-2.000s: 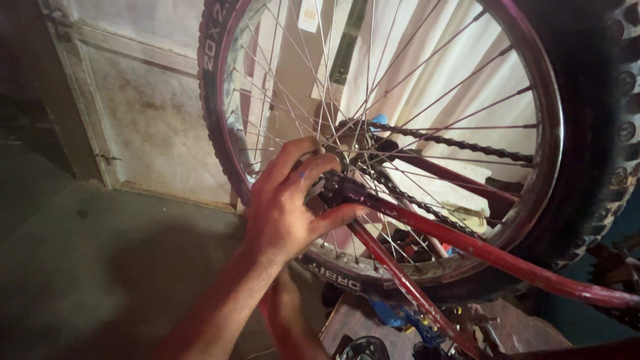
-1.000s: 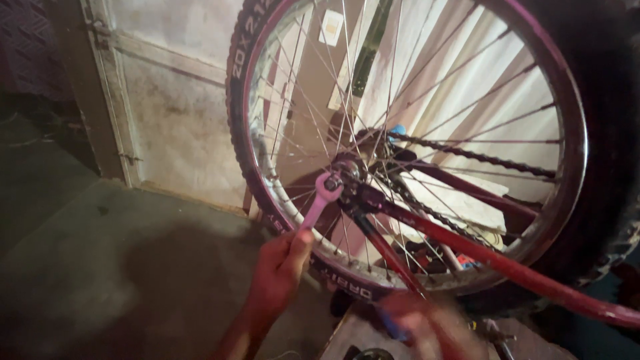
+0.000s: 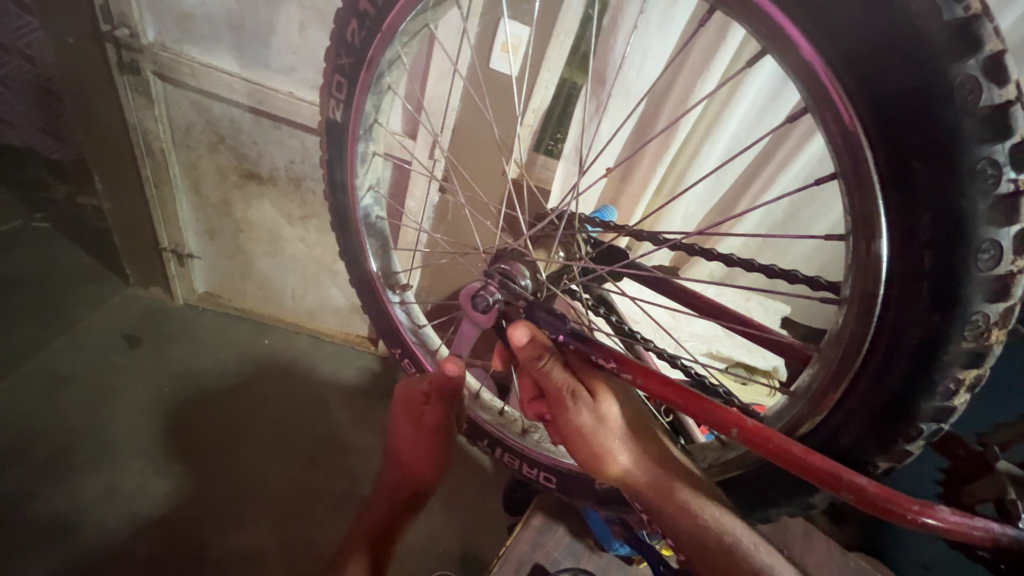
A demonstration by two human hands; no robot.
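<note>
My left hand (image 3: 424,424) grips the shank of a wrench (image 3: 474,324), whose ring end sits around the axle nut (image 3: 485,299) of a bicycle wheel. Just right of it, my right hand (image 3: 572,400) is raised at the red frame tube (image 3: 720,416), thumb near the dropout and fingers curled below; whether it holds something small is hidden. The hub (image 3: 512,272) and its spokes lie directly above both hands. A chain (image 3: 744,268) runs from behind the hub to the right, inside the knobby tire (image 3: 920,200).
A pale door (image 3: 240,200) stands at the left above the grey floor (image 3: 216,432). Behind the wheel hangs a white curtain (image 3: 688,104). At the bottom, a wooden surface (image 3: 544,544) bears a blue item (image 3: 604,532) and other partly seen things.
The wrench now shows in my left hand on the axle nut; two seconds ago a hand was at the hub without it in sight. My right hand has risen from the lower right to the dropout.
</note>
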